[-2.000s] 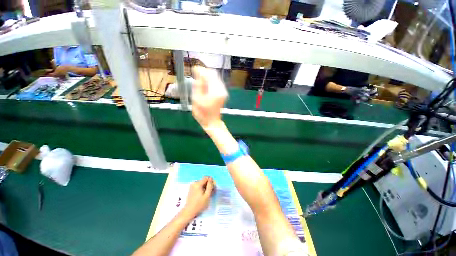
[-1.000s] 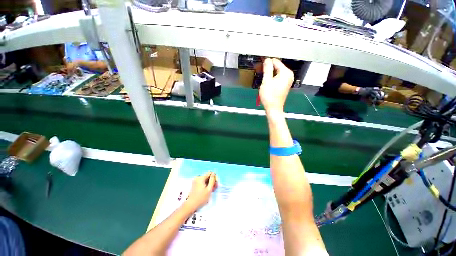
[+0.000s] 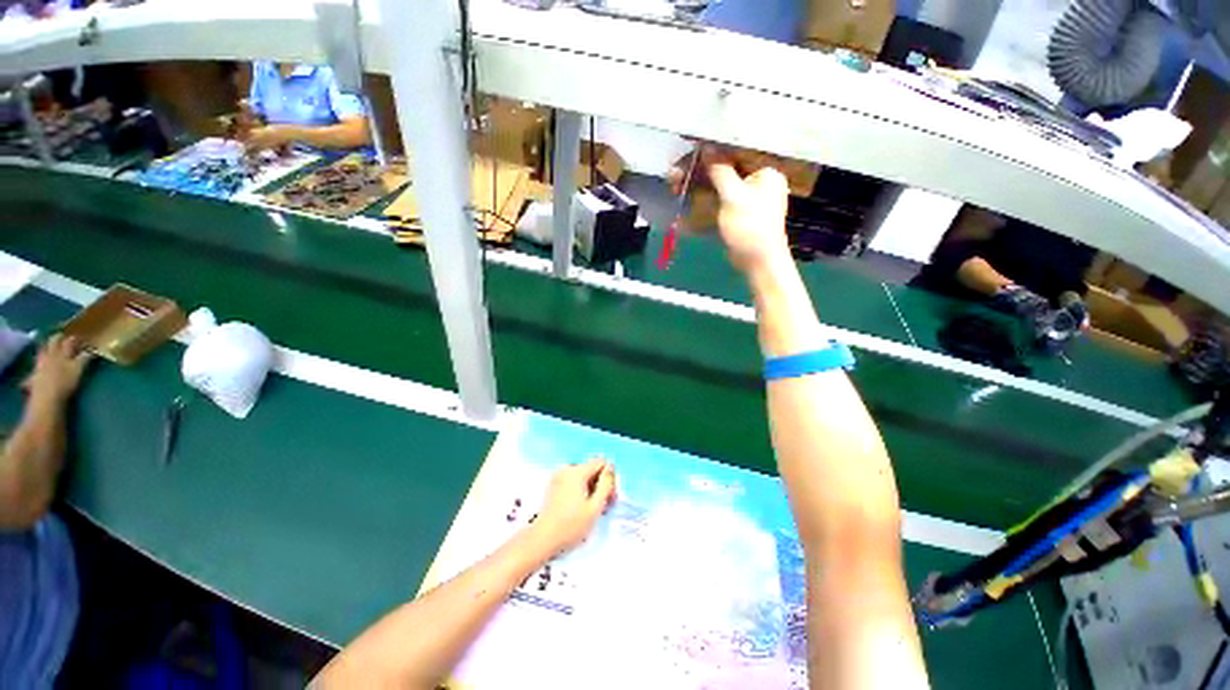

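My left hand [image 3: 580, 502] rests on the upper part of the printed mat [image 3: 634, 573], fingertips drawn together; whether they pinch something small is hidden. My right hand [image 3: 751, 213], with a blue wrist strap [image 3: 809, 361], is raised over the conveyor in front of the white overhead beam. Its fingers are bent and close together, and I cannot tell if they hold anything. A red-handled tool [image 3: 669, 245] shows just left of it, on a thin line that runs up near the fingertips; contact is unclear.
A white upright [image 3: 452, 256] stands behind the mat. The hose-fed screwdriver [image 3: 1066, 539] and a white box [image 3: 1147, 607] are at the right. A white bag [image 3: 227, 361], an open brown box [image 3: 124, 324] and a neighbour's arm [image 3: 38, 431] are at the left. Other workers sit across the conveyor [image 3: 648, 357].
The view has swung left, and a neighbour's arm now shows at the left edge. My right hand moved rightward from beside the upright and stays raised. My left hand stays on the mat.
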